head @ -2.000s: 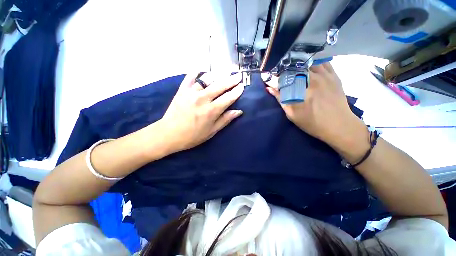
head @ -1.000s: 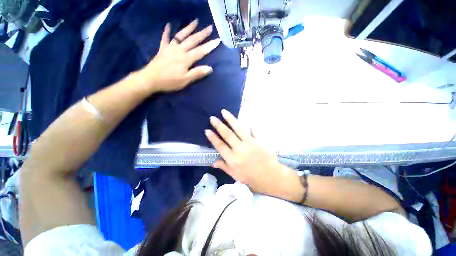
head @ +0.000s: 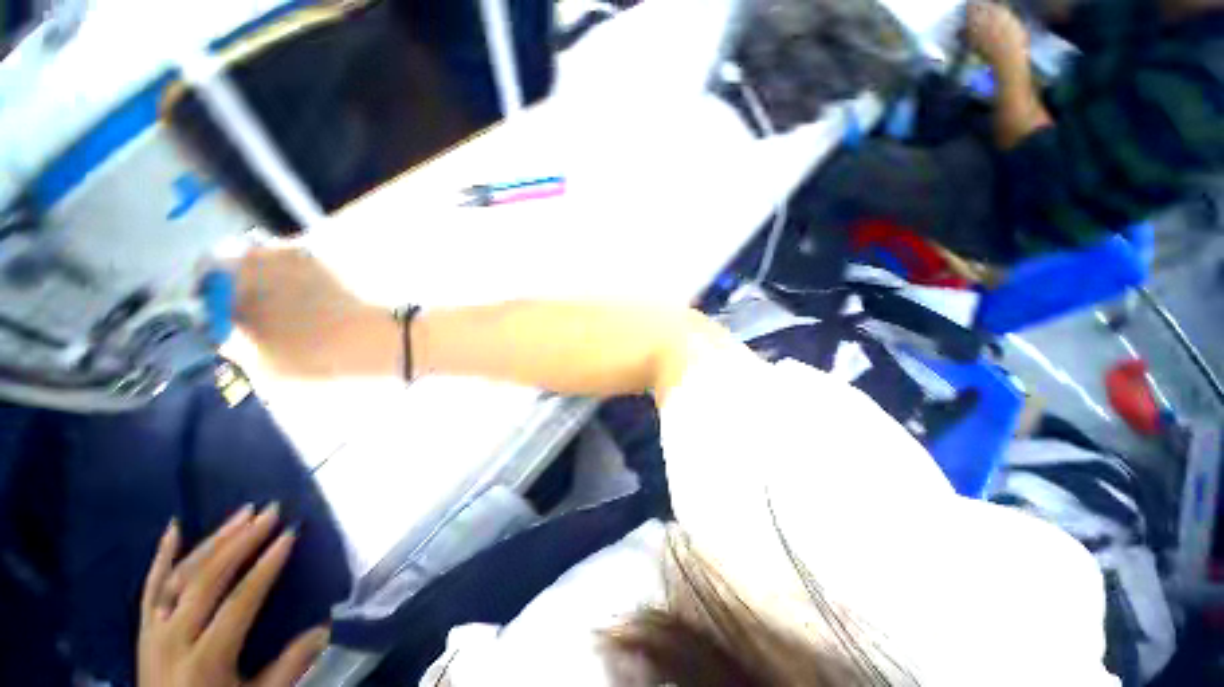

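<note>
The view is turned to the right and partly blurred. Navy fabric [head: 255, 463] lies on the white table at the lower left, under the sewing machine head [head: 81, 322]. My left hand [head: 222, 597] lies flat on the fabric with its fingers spread, near the bottom edge. My right hand [head: 289, 309] is blurred and is up at the machine head, beside the blue-grey cylinder [head: 219, 302]. Its fingertips are not clear, so I cannot tell whether it holds anything. The small metal presser foot [head: 232, 385] is at the cloth's edge, below my right hand.
Pink and blue-black slim tools [head: 517, 192] lie on the white table [head: 618, 242]. Beyond its edge are blue bins [head: 1067, 289], cut pieces, a red item [head: 913, 252] and another person's arm [head: 1013, 81] at the upper right. Dark cloth hangs over the table's front edge.
The view has swung right. My right hand has moved from the cloth's near edge up to the machine head. My left hand still lies on the fabric, now nearer its right edge.
</note>
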